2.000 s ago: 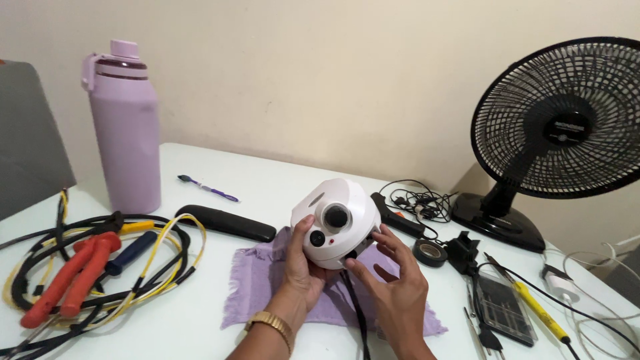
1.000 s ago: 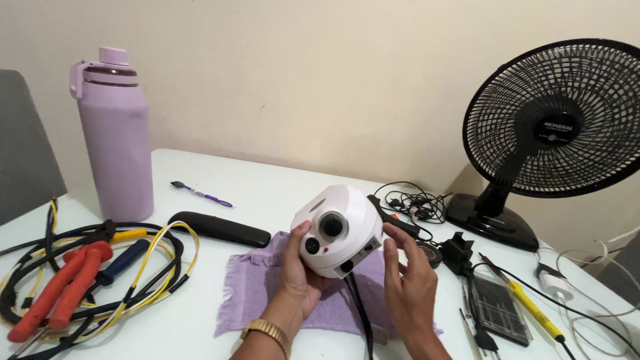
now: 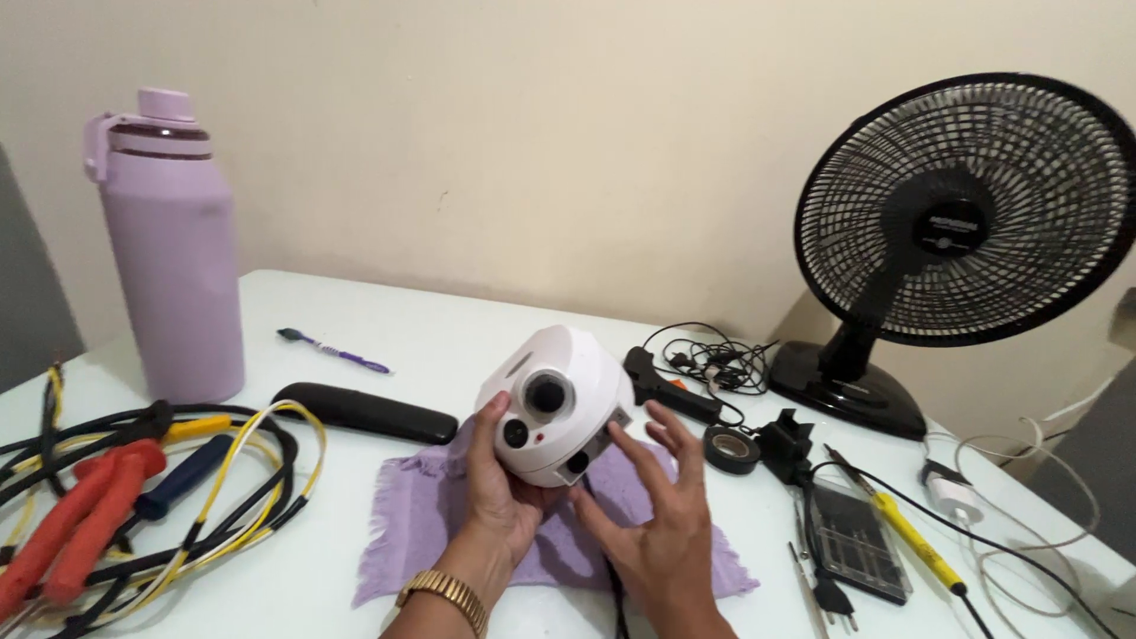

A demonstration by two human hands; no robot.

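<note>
A rounded white electric device [image 3: 568, 373] with a large black knob, a smaller black round part and a red dot is held tilted above a purple fringed cloth [image 3: 408, 524]. My left hand [image 3: 497, 479], with a gold-coloured band at its wrist, grips it from the left and below, thumb on the front. My right hand [image 3: 657, 506] is at its right side with fingers spread; the index fingertip is at the side panel, and whether it presses there cannot be told. A black cord hangs from beneath the device.
Left are a purple bottle [image 3: 177, 266], red-handled pliers [image 3: 98, 515], coiled cables [image 3: 284, 497] and a black case [image 3: 364, 413]. Behind lies a purple pen [image 3: 333, 351]. Right are a fan [image 3: 958, 213], black tape [image 3: 731, 449], a glue gun [image 3: 670, 390], a clear-lidded tool case [image 3: 856, 541] and a yellow soldering iron [image 3: 919, 541].
My right hand was on the device's right side, came away from it a second ago, and now has its fingers back near the side panel. My left hand keeps its hold.
</note>
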